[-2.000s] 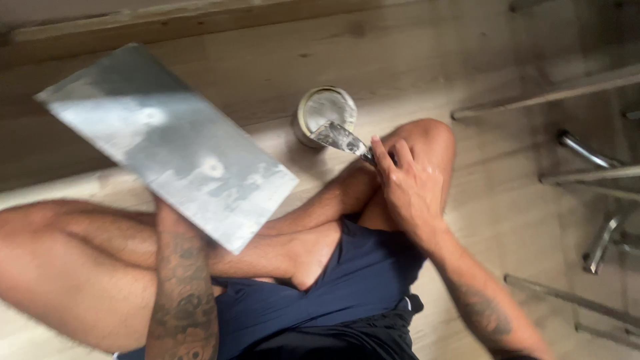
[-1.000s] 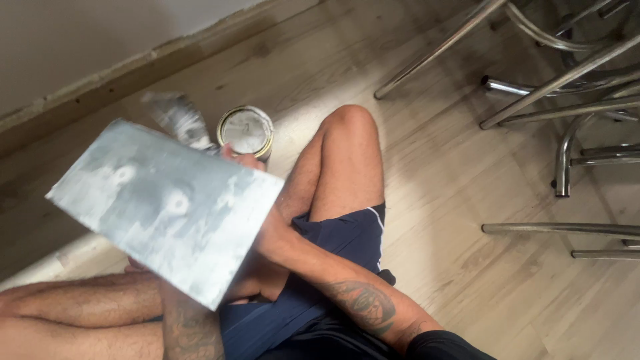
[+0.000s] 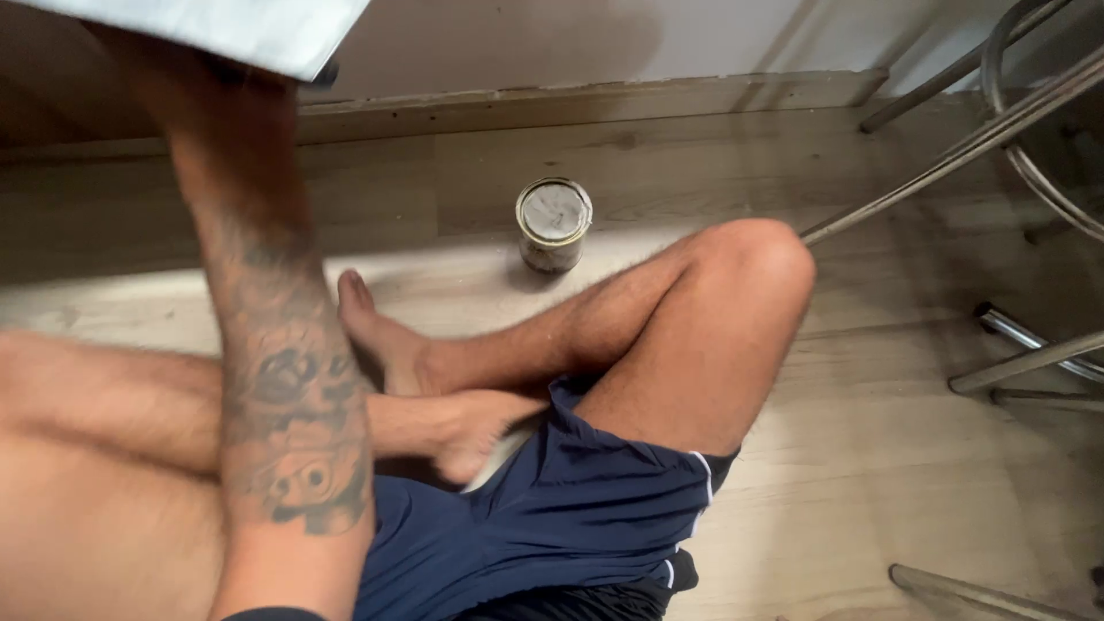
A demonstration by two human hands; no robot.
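A flat grey-white panel (image 3: 259, 30) is cut off by the top left edge of the view. My left hand (image 3: 233, 86) is under it, in shadow and blurred, holding it up; its fingers are mostly hidden. A small dark thing shows beside the panel's lower corner, too blurred to name. On the floor, beyond my bent legs, an open round metal can (image 3: 555, 226) stands upright with a smooth grey-white paste in it. Neither my right hand nor the putty knife can be seen.
Metal tube legs of chairs or stools (image 3: 957, 159) stand on the right. A wooden baseboard (image 3: 552, 102) runs along the wall behind the can. My bare foot (image 3: 388, 345) rests on the wood-look floor, left of the can.
The panel has moved up and left with my left hand, largely out of view. My right hand and the putty knife, seen near the can earlier, are out of view. The view has shifted.
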